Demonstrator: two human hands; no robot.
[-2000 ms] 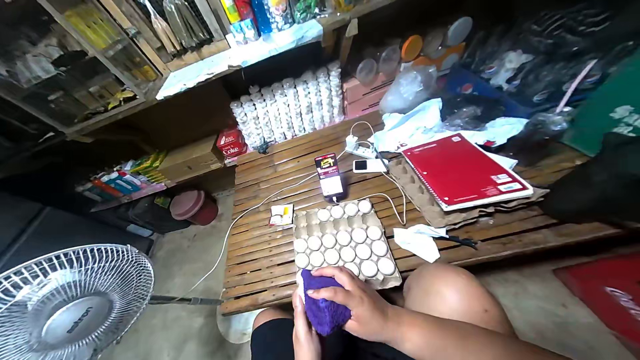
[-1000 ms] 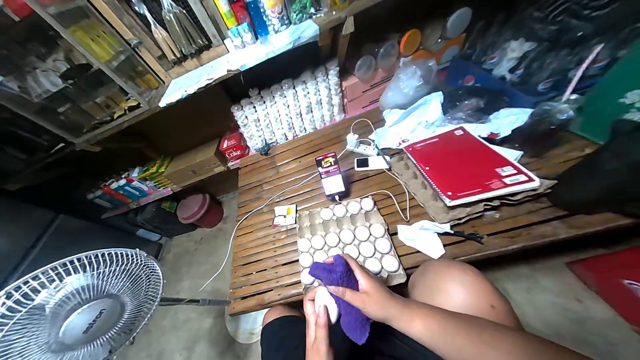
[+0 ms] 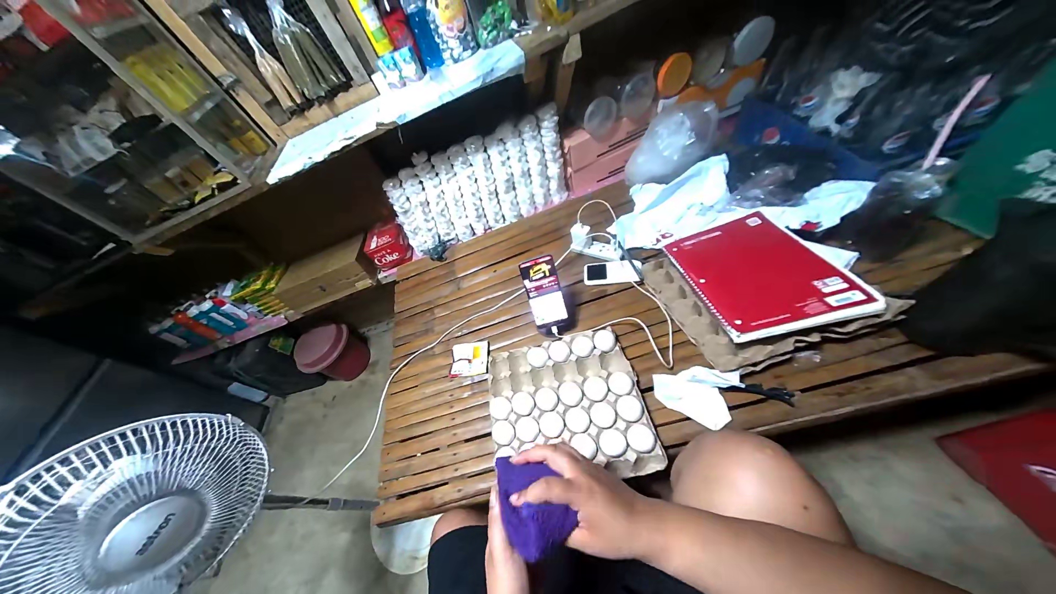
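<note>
A purple cloth (image 3: 532, 511) is bunched between my two hands, just in front of the near edge of an egg tray. My right hand (image 3: 582, 495) presses the cloth from above with bent fingers. My left hand (image 3: 505, 549) supports it from the left side; whether an egg is inside the cloth is hidden. The grey cardboard egg tray (image 3: 565, 379) holds many white eggs (image 3: 577, 419), with a row of bare cups toward its back. A lit phone (image 3: 544, 294) with a cable plugged in lies behind the tray.
On the slatted wooden table (image 3: 437, 305) lie a small packet (image 3: 469, 360), a white device (image 3: 612, 272), a white cloth or paper (image 3: 693, 396) and a red spiral notebook (image 3: 771, 276) on another cardboard tray. A fan (image 3: 132, 503) stands at the left.
The white egg visible in my left hand a second ago is out of sight. The purple cloth now lies folded between both hands, with my right hand over it.
</note>
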